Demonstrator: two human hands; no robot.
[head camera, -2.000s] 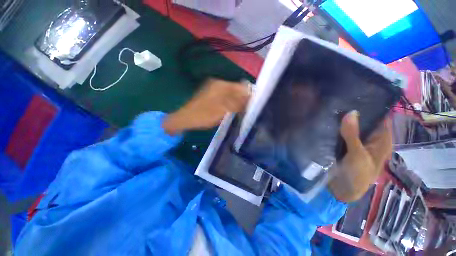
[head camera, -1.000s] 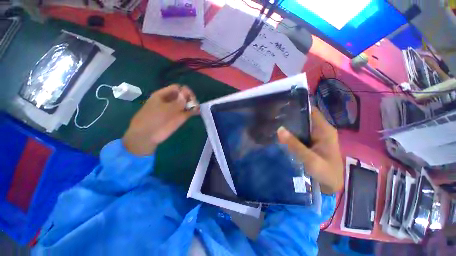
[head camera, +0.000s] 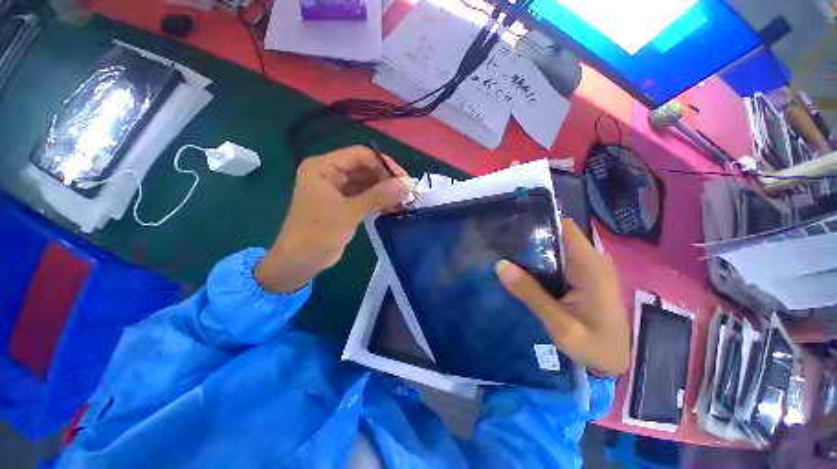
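A black tablet (head camera: 468, 293) with a small white barcode label near its lower right corner lies on a white foam sleeve (head camera: 528, 174), held up over the mat. My right hand (head camera: 587, 302) grips its right side, thumb on the screen. My left hand (head camera: 335, 206) is at its upper left corner, pinching the end of a thin black cable (head camera: 382, 159) against the tablet's edge; whether the plug is inserted cannot be told. A second tablet (head camera: 393, 332) on a white sleeve lies below, partly hidden.
A white charger (head camera: 233, 158) and film-wrapped tablet (head camera: 101, 124) lie left on the green mat (head camera: 266, 206). Black cables (head camera: 450, 87) cross handwritten sheets (head camera: 459, 69). A monitor (head camera: 656, 41), round dark object (head camera: 624, 190), single tablet (head camera: 662, 365) and leaning tablets (head camera: 748, 371) are right.
The tablet has come down and turned from its earlier raised, tilted pose. My left hand has moved to its upper left corner with a black cable end now visible in the fingers.
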